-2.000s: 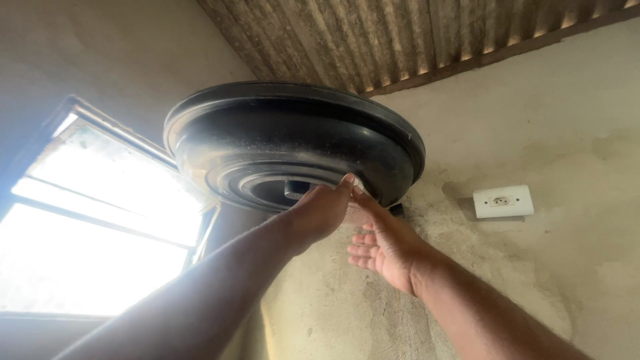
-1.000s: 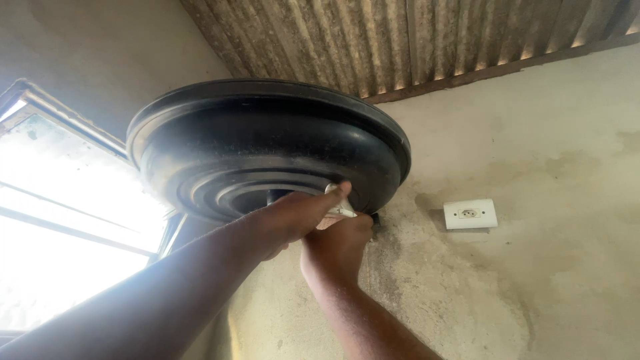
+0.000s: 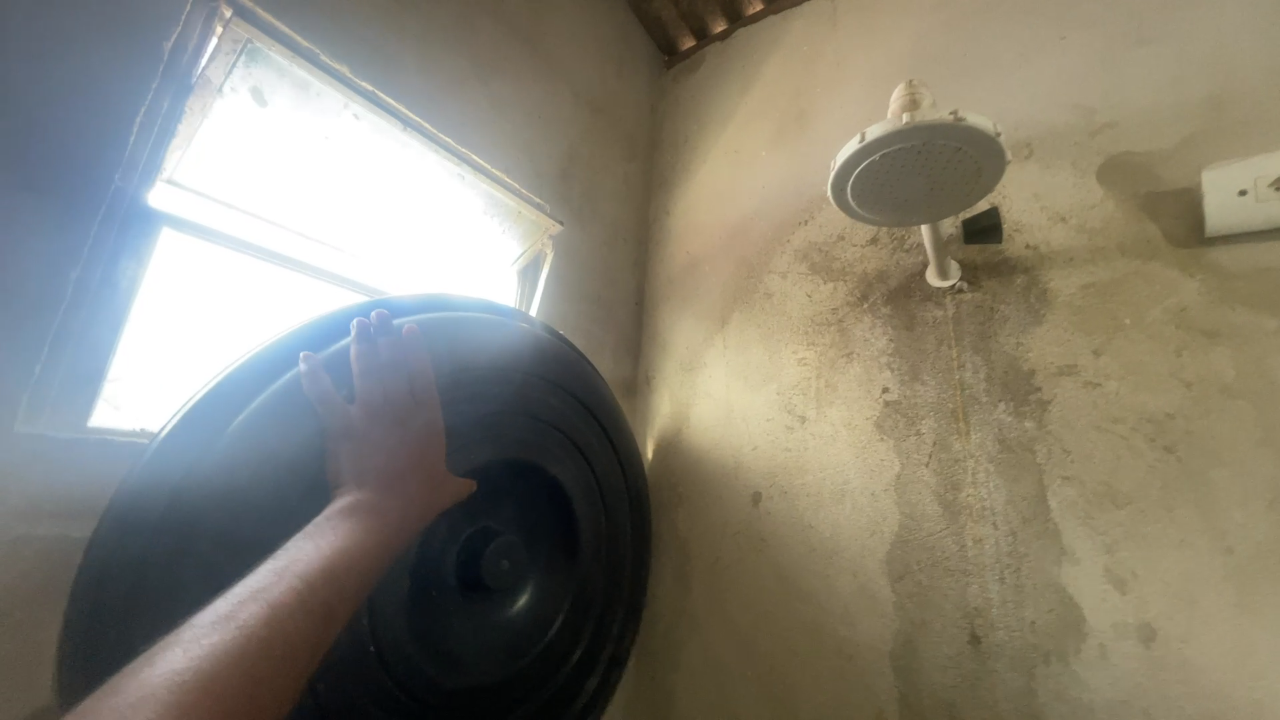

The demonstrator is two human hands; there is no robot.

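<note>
A large round black plastic lid with concentric ridges and a raised centre stands tilted on edge at the lower left, its lower part beyond the view. My left hand lies flat on the upper part of its face, fingers spread and thumb pointing right; it is not seen gripping the rim. What else bears the lid is hidden. My right hand is not in view. To the right, apart from the lid, a white round shower head hangs from a white pipe on the wall.
Behind the lid is a bright, tilted window with a metal frame. A small black piece is at the wall beside the shower pipe. A white socket plate is at the far right. Corrugated roofing shows above the stained wall.
The lid, overhead before with both hands at its underside, is now lower, to the left and tilted. The shower head has come into sight; my right hand has left the view. The view has turned left.
</note>
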